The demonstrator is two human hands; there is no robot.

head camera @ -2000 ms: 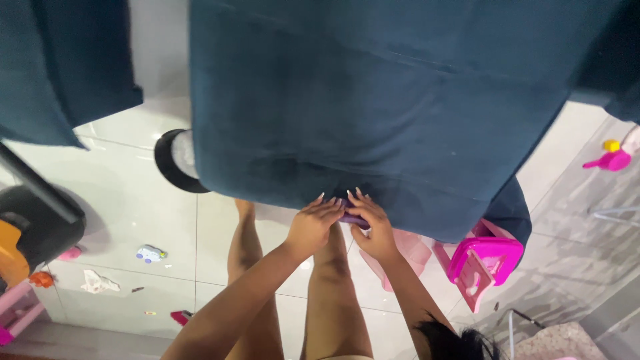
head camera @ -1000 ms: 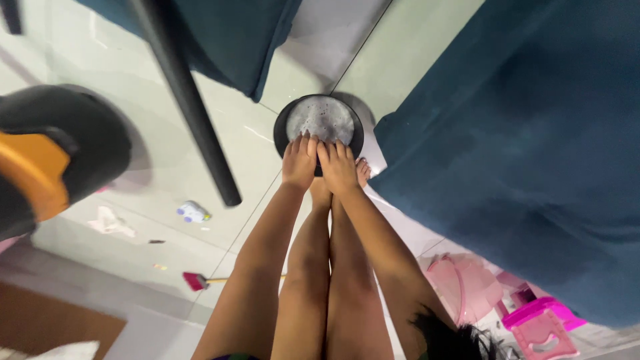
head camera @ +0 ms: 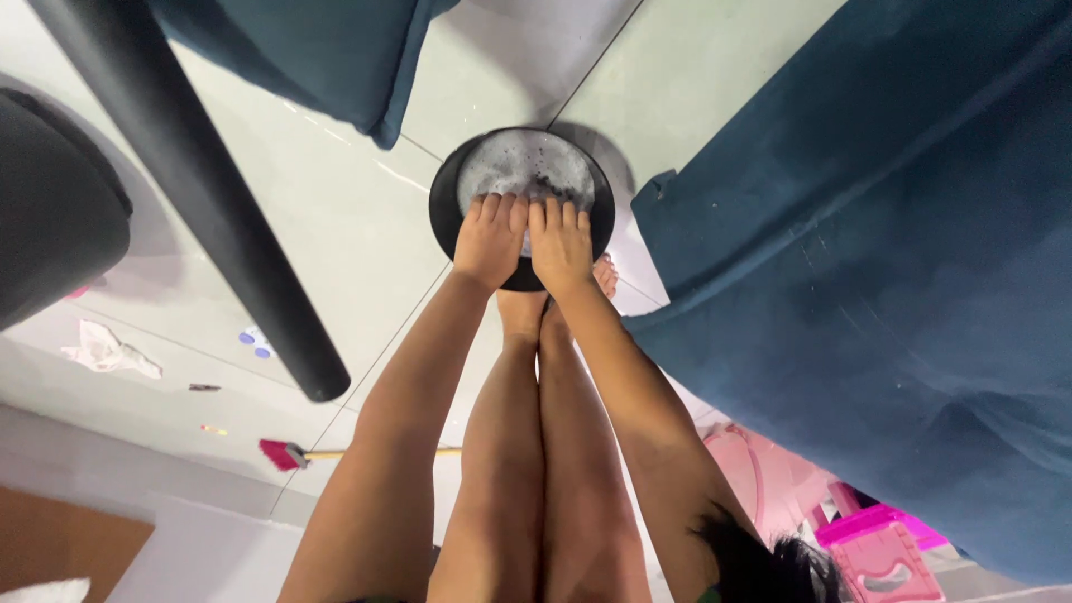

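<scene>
A round black basin [head camera: 441, 201] stands on the tiled floor in front of my feet and holds foamy, soapy water [head camera: 528, 163]. My left hand [head camera: 492, 239] and my right hand [head camera: 559, 239] are side by side over its near half, backs up. Their fingertips reach the edge of the foam, and the thumb sides are close together. What lies under the fingers is hidden, so I cannot tell whether either hand grips something.
Dark blue fabric-covered furniture [head camera: 863, 251] fills the right side; another blue piece [head camera: 310, 59] is at upper left. A black tube [head camera: 201, 201] slants across the left. A red-headed broom [head camera: 280, 454], a toy car [head camera: 255, 342] and a pink stool [head camera: 888, 561] are around me.
Two seconds ago my hands were at the edge of the blue furniture, around a small dark purple item. Now both are at the basin, and the view has shifted left.
</scene>
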